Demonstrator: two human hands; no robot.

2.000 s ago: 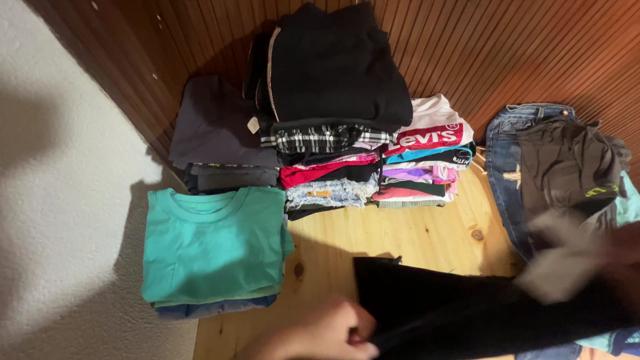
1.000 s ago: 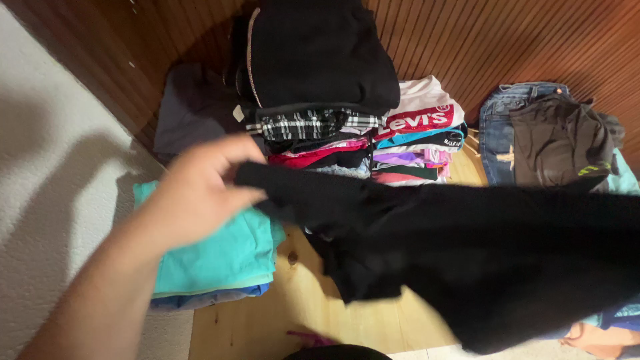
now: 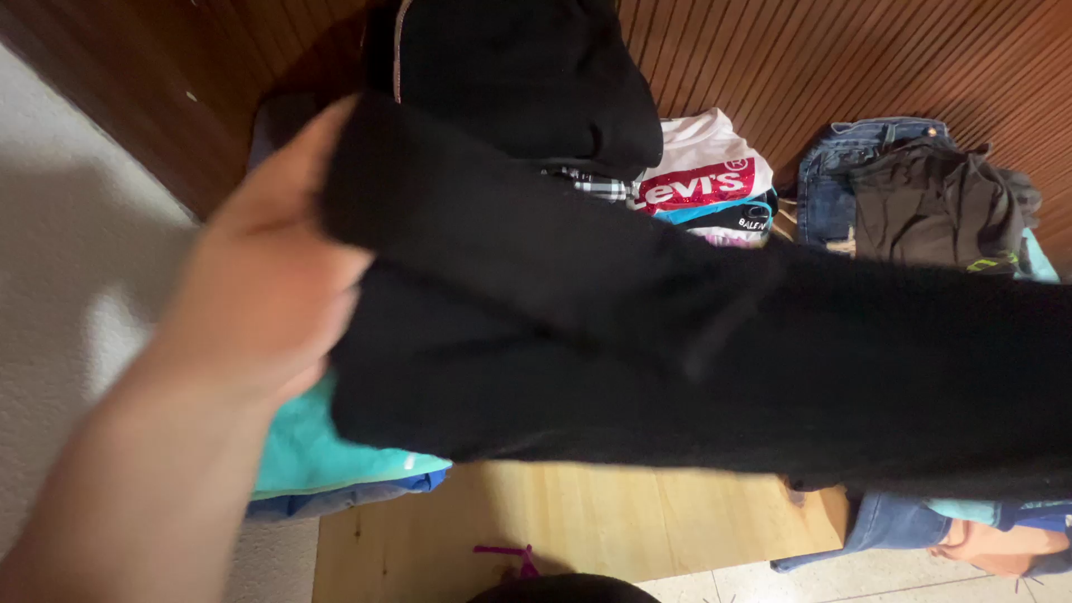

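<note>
My left hand (image 3: 268,260) is closed on one end of a black cloth garment (image 3: 586,352), which stretches across the view to the right edge. The garment is blurred, and its kind cannot be told. My right hand is not in view. Beneath and behind the garment, partly hidden, are a teal folded garment (image 3: 310,452) on a blue one, a pile topped by a folded black garment (image 3: 519,75), and a pile topped by a white Levi's T-shirt (image 3: 699,134).
The piles stand on a pale wooden board (image 3: 586,519) against a ribbed wood panel (image 3: 837,50). A white wall (image 3: 67,226) is at the left. Blue jeans (image 3: 825,184) and a dark grey garment (image 3: 930,201) lie at the right, more clothes (image 3: 997,544) at the lower right.
The black garment has been lifted and spread across the view, over the piles. My left hand has risen from the lower middle to the left with the garment's end in it.
</note>
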